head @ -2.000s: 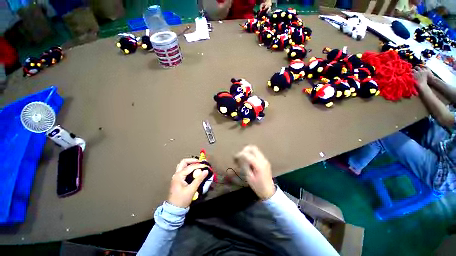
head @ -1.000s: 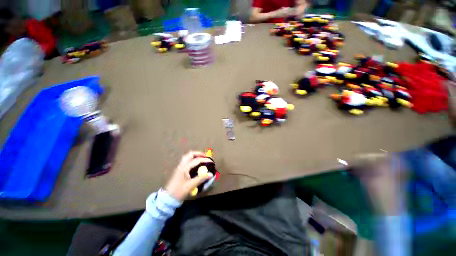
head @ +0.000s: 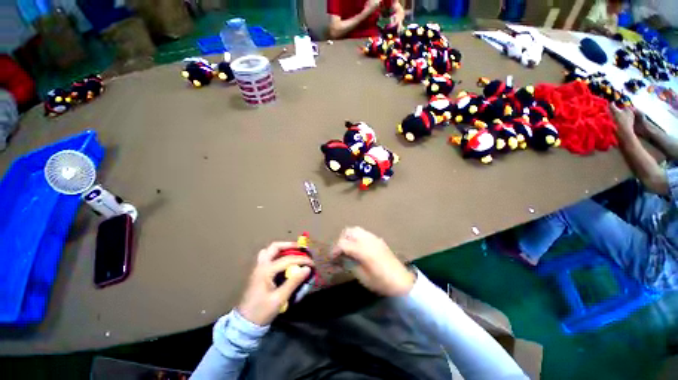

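My left hand [head: 269, 281] grips a small black plush penguin [head: 300, 285] at the table's near edge. The penguin has a red scarf, white belly and a striped yellow-and-red party hat [head: 303, 241] pointing up. My right hand [head: 366, 256] is just to its right, fingers bent together at the tips; a needle or thread between them cannot be made out. Small pale thread snips [head: 312, 197] lie on the table beyond my hands. Three plush penguins [head: 360, 155] lie in a cluster behind the snips.
Many penguins [head: 507, 122] lie at the right and far side, beside a red tangled heap [head: 578, 116]. A blue tray [head: 33, 223], white fan [head: 70, 172] and smartphone [head: 113, 250] are at left. A red-and-white tub [head: 255, 80] stands farther back. Neighbours sit right and opposite.
My right hand swung far out to the right one second ago and is now back beside the penguin. The left hand keeps its grip. The view has shifted back.
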